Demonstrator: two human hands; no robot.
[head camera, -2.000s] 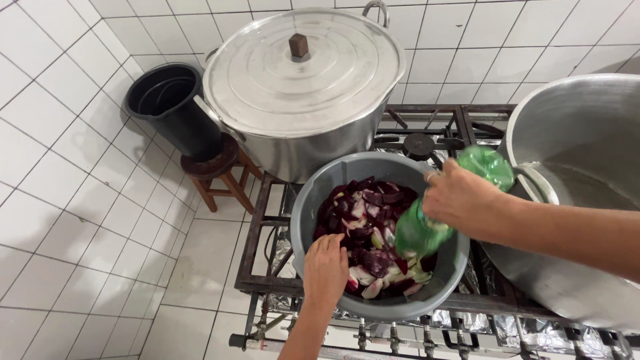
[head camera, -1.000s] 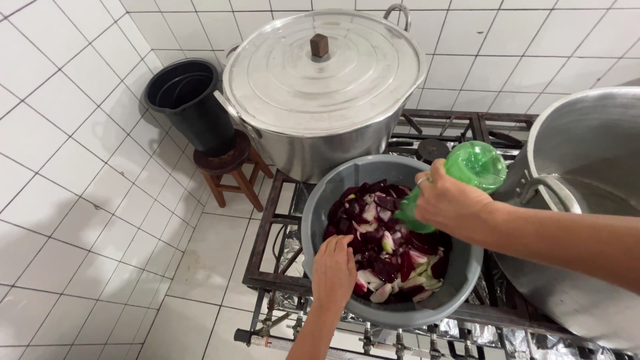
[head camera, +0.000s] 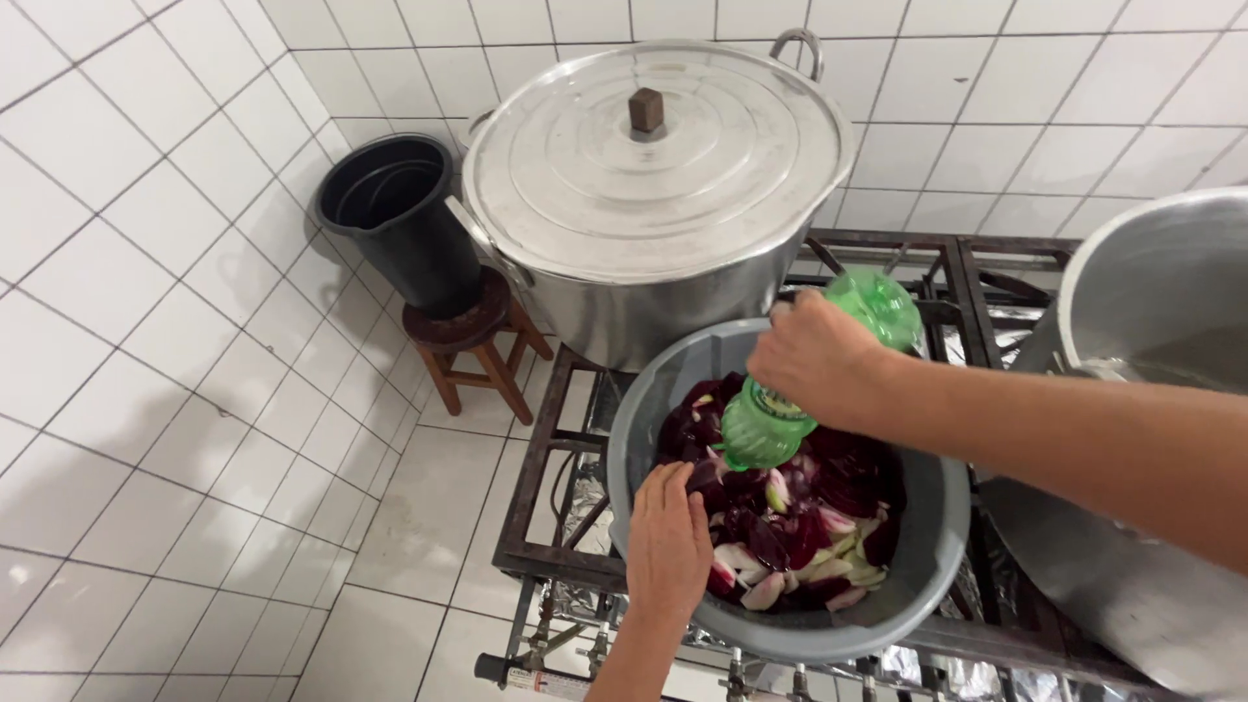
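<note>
My right hand (head camera: 824, 361) grips a green plastic bottle (head camera: 765, 429) around its middle and tilts it, neck end down to the left, over a grey plastic basin (head camera: 829, 639). Inside the basin lie dark red beet slices (head camera: 770, 536) mixed with pale, pink-stained onion-like pieces (head camera: 838, 570). Wet shine covers them. My left hand (head camera: 671, 536) lies over the basin's left edge, palm down, its fingertips over the slices and holding nothing that I can see. The basin rests on the grate of a gas stove (head camera: 531, 556).
A large lidded aluminium pot (head camera: 653, 214) stands behind the basin. Another large metal pot (head camera: 1102, 565) is at the right, close to my right forearm. At the left, a black bucket (head camera: 400, 234) sits on a wooden stool (head camera: 478, 341) near the tiled walls.
The bottle stays gripped and tipped, and has moved from the basin's right side toward its upper middle. My left hand remains at the left edge.
</note>
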